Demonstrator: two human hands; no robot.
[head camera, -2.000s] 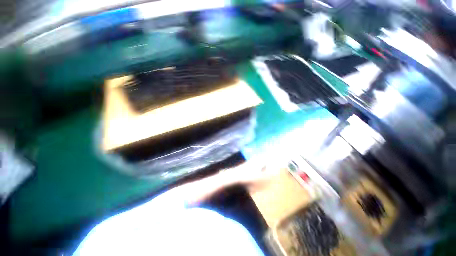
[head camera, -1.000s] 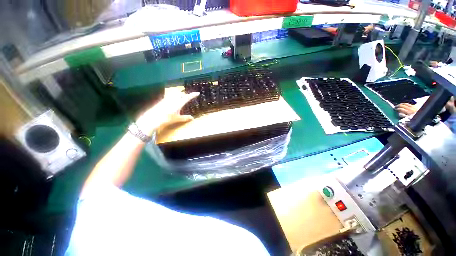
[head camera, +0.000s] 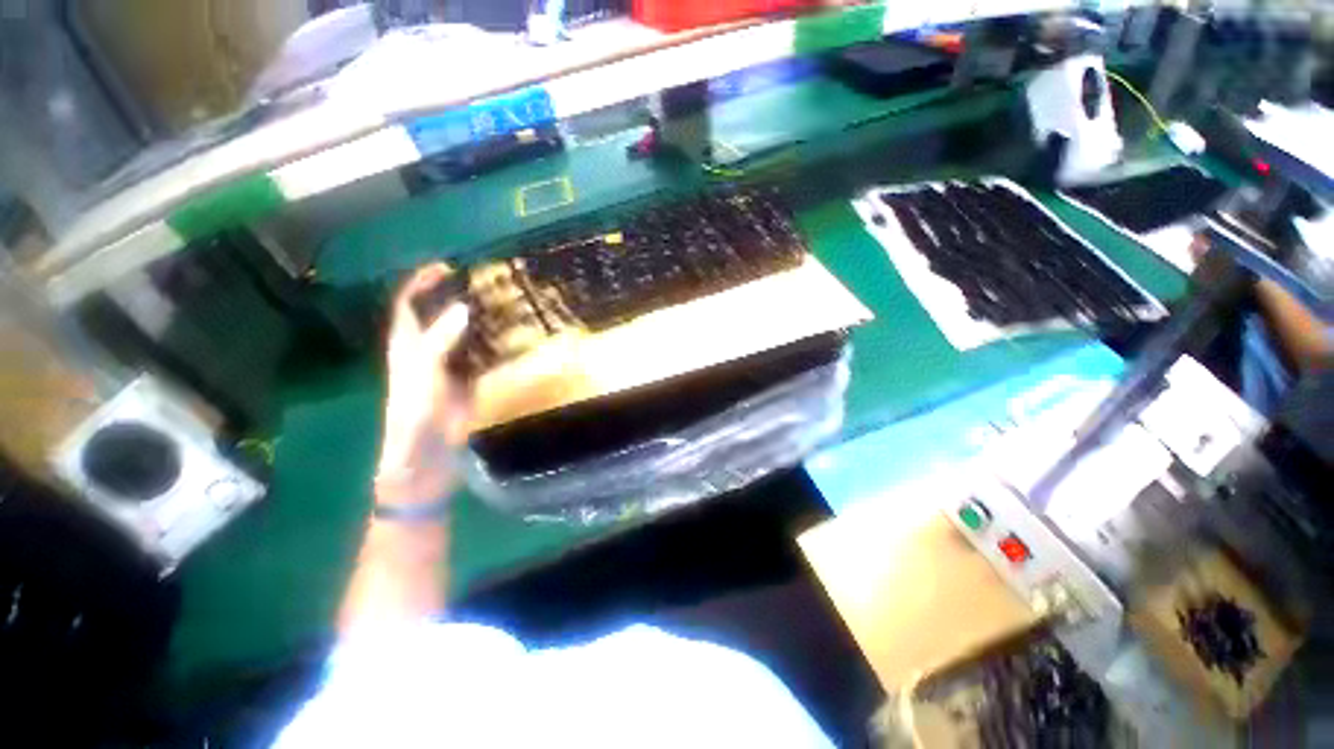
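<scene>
My left hand (head camera: 424, 359), blurred, is at the left end of the stacked black parts (head camera: 658, 256), with a dark part (head camera: 439, 300) between thumb and fingers. The stack lies on a tan cardboard sheet (head camera: 702, 337) over a plastic-lined carton (head camera: 673, 454); tan gaps show between the parts at its left end. My right hand is not in view.
The press base with green and red buttons (head camera: 1014, 549) is at lower right, beside a tan flap (head camera: 914, 593) and cartons of small black pieces (head camera: 1222, 637). A white tray of black parts (head camera: 1010, 256) lies behind. Another person's arm (head camera: 1295, 325) shows at right.
My left hand has moved left from the stack's top to its left end, with a dark part now visible in the fingers. The left end of the stack is more uncovered. The view has shifted slightly.
</scene>
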